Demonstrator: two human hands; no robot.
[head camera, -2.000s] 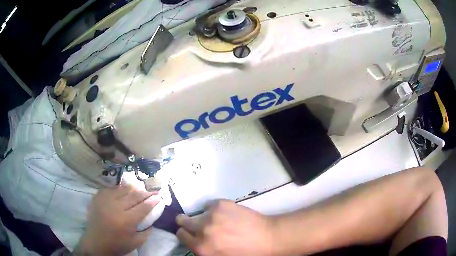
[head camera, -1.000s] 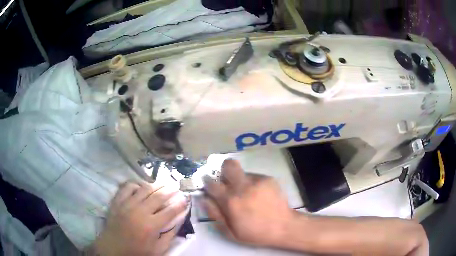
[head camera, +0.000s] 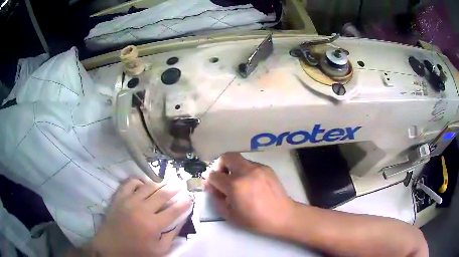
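The white quilted lining (head camera: 60, 145) lies in a large puffy piece to the left of the needle. A small piece of dark purple shell fabric (head camera: 188, 225) shows below the presser foot (head camera: 195, 183). My left hand (head camera: 143, 213) rests on the fabric just left of the foot, fingers bent, pressing it down. My right hand (head camera: 249, 188) is close to the right of the foot, fingertips curled in the bright glare; whether they grip anything cannot be told. The needle area is partly lost in glare.
The cream machine body (head camera: 221, 110) spans the view above my hands. A black flat rectangle (head camera: 327, 175) lies under its arm. White quilted pieces (head camera: 176, 22) lie behind the machine. A yellow-handled tool (head camera: 444, 174) is at the far right edge.
My right hand has moved up from the front edge to beside the presser foot. My left hand stays on the fabric. The view has shifted, so the machine appears lower and further right.
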